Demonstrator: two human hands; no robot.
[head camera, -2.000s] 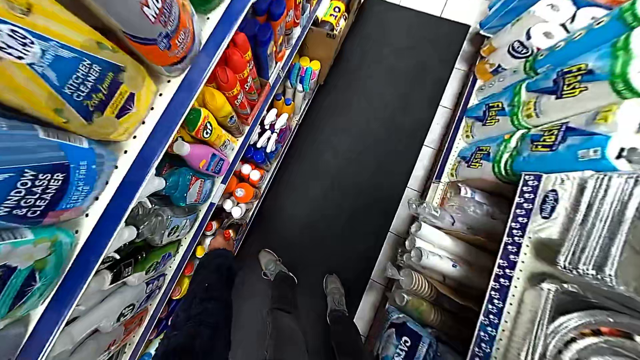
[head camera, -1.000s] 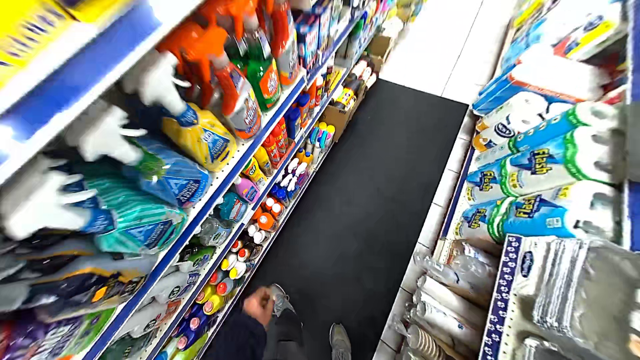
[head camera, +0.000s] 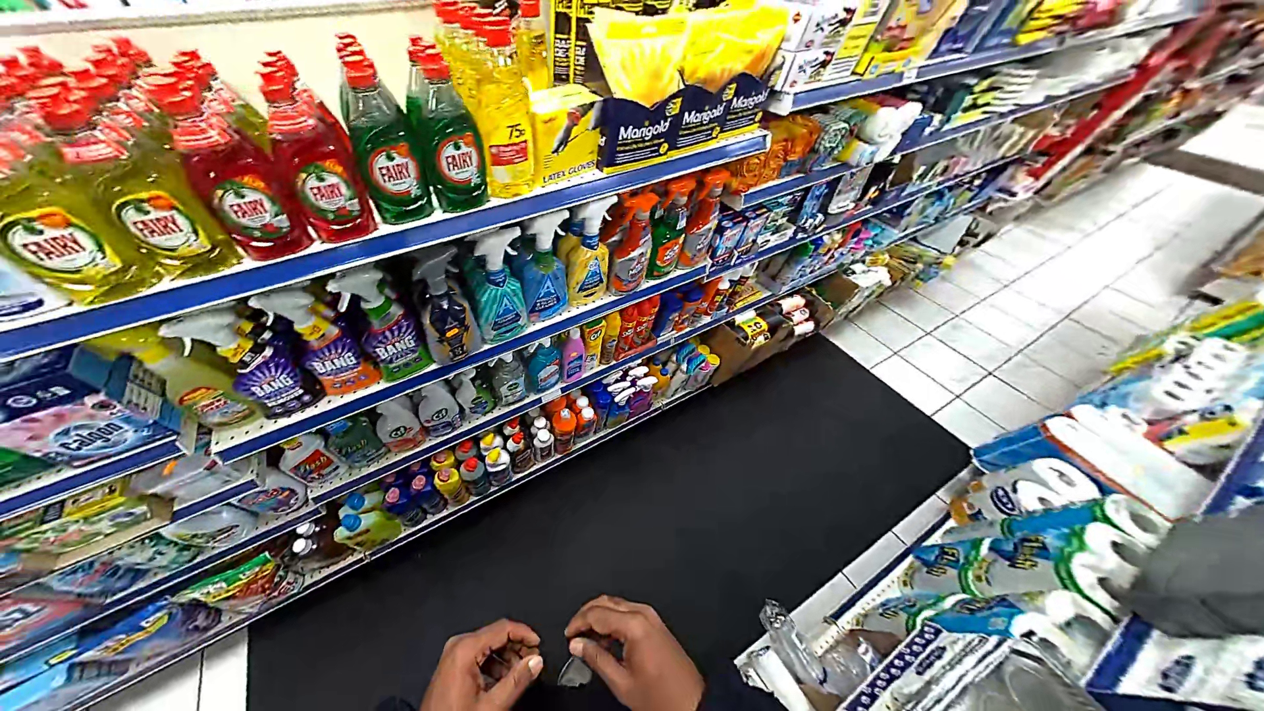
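Note:
Both my hands are raised low in the view, over the black floor mat (head camera: 691, 494), a small gap between them. My left hand (head camera: 486, 664) has curled fingers, its thumb near the forefinger; whether anything is inside cannot be told. My right hand (head camera: 632, 652) is curled too, and a small, greyish, translucent thing (head camera: 575, 672) shows at its thumb and fingers; its kind is unclear. To the left, beyond the hands, shelves hold red (head camera: 326, 188) and green dish soap bottles (head camera: 390, 153), spray bottles (head camera: 543, 272) and small capped bottles (head camera: 497, 462) at the bottom.
A blue shelf edge (head camera: 415, 237) runs along the left of the aisle. Boxed yellow latex gloves (head camera: 565, 136) stand on the upper shelf. At the right are wrapped paper rolls (head camera: 1027, 563) and clear plastic packs (head camera: 790, 642). White floor tiles (head camera: 1027, 326) lie beyond the mat.
The view has swung up and toward the left shelves. One hand, low by the bottom shelf two seconds ago, was raised a second ago; now both hands show close together.

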